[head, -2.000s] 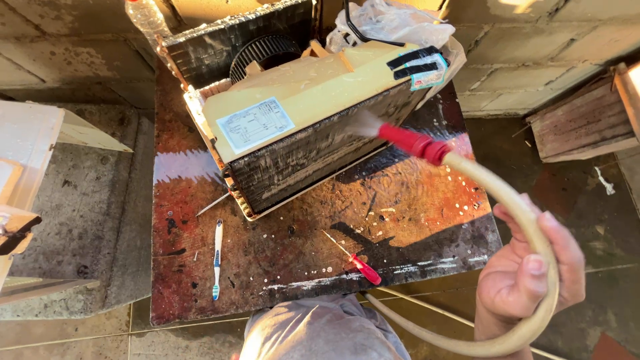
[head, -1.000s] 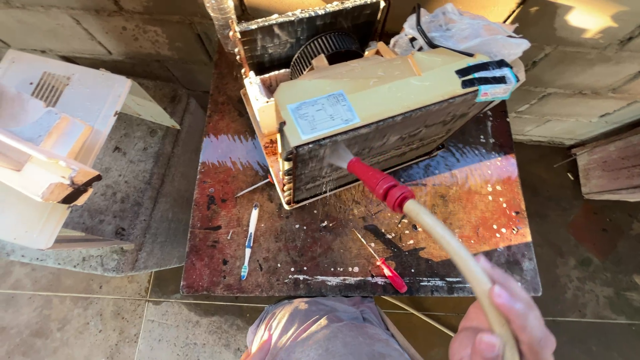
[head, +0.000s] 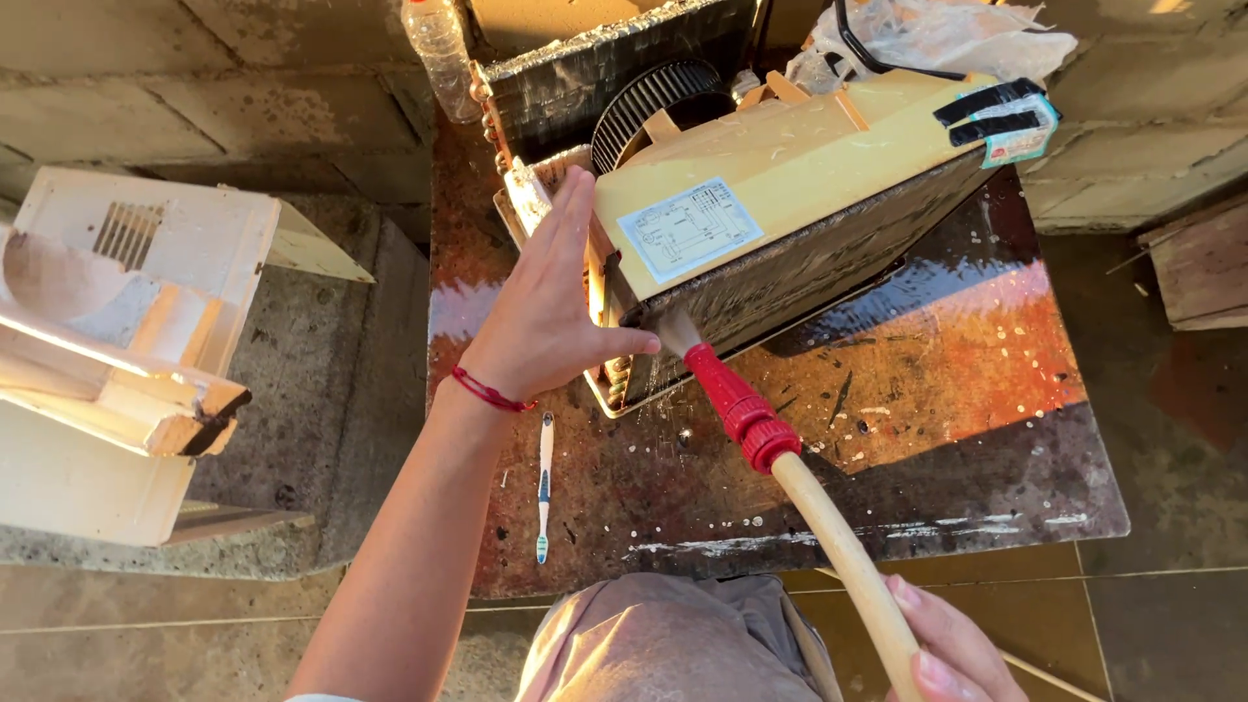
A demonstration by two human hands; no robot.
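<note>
My right hand (head: 951, 643) grips a cream hose (head: 848, 556) low at the right. Its red nozzle (head: 736, 405) sprays water on the left end of the dark finned coil (head: 809, 249) of an opened window air conditioner. My left hand (head: 546, 302), with a red cord bracelet, is spread at the unit's left corner, thumb close to the spray; whether it touches the casing I cannot tell. A diagram label (head: 690, 229) lies on the yellowish casing (head: 780, 166). Behind are a black blower wheel (head: 658, 107) and a second coil (head: 575, 88). A toothbrush (head: 544, 487) lies nearer me.
The unit stands on a wet, stained tabletop (head: 936, 468). A plastic bottle (head: 441, 54) is at the back left, a clear plastic bag (head: 936, 44) at the back right. White plastic housing parts (head: 224, 234) rest on a concrete ledge (head: 312, 370) at left. Block walls rise behind.
My left hand has come into view and moved to the unit's left corner. The nozzle now points at the coil's left end. The red screwdriver seen on the tabletop before is no longer visible.
</note>
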